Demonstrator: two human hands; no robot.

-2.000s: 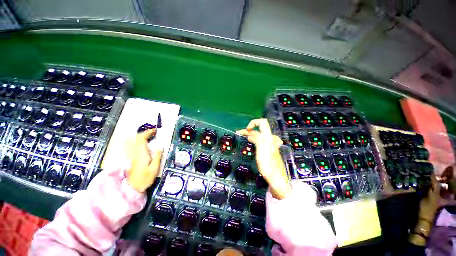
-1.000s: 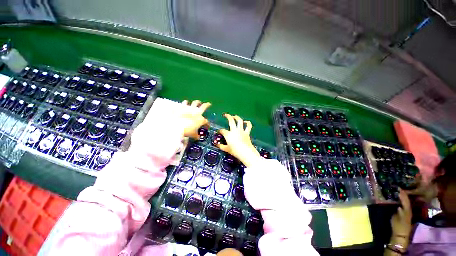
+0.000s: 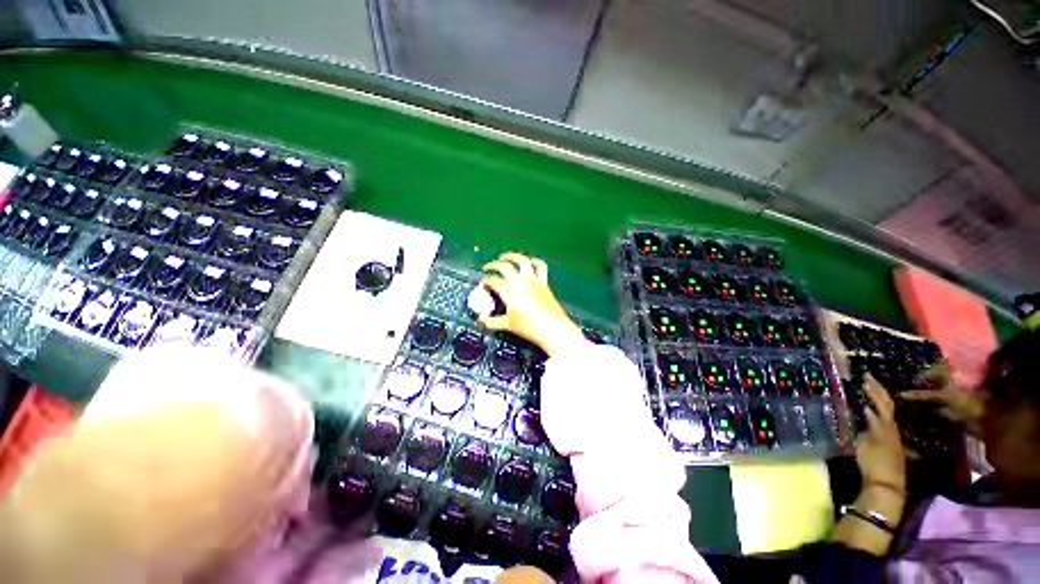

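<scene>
My right hand [image 3: 520, 299] is at the top row of the centre blister tray [image 3: 367, 411], its fingers around a round watch body [image 3: 484, 301] with white glare. A bare pocket [image 3: 445, 292] shows left of it. The rows below hold dark round units, several with bright white glare. My left hand [image 3: 160, 456] is large and blurred at the lower left, close to the camera; its fingers and anything in them cannot be made out. One black unit [image 3: 373, 276] and a thin dark tool [image 3: 399, 261] lie on the white sheet [image 3: 351, 319].
Left blister trays [image 3: 217, 234] hold dark units. The right blister tray [image 3: 730, 331] holds units with red and green lights. A yellow pad [image 3: 782, 508], pale board [image 3: 836, 342], pink-orange foam [image 3: 947, 319] and a neighbour's hands [image 3: 880, 451] are at right. A bottle [image 3: 27, 128] stands far left.
My left hand has left the centre tray's top row and come down-left, near the camera. The unit under it is gone from its pocket. My right hand has shifted slightly left.
</scene>
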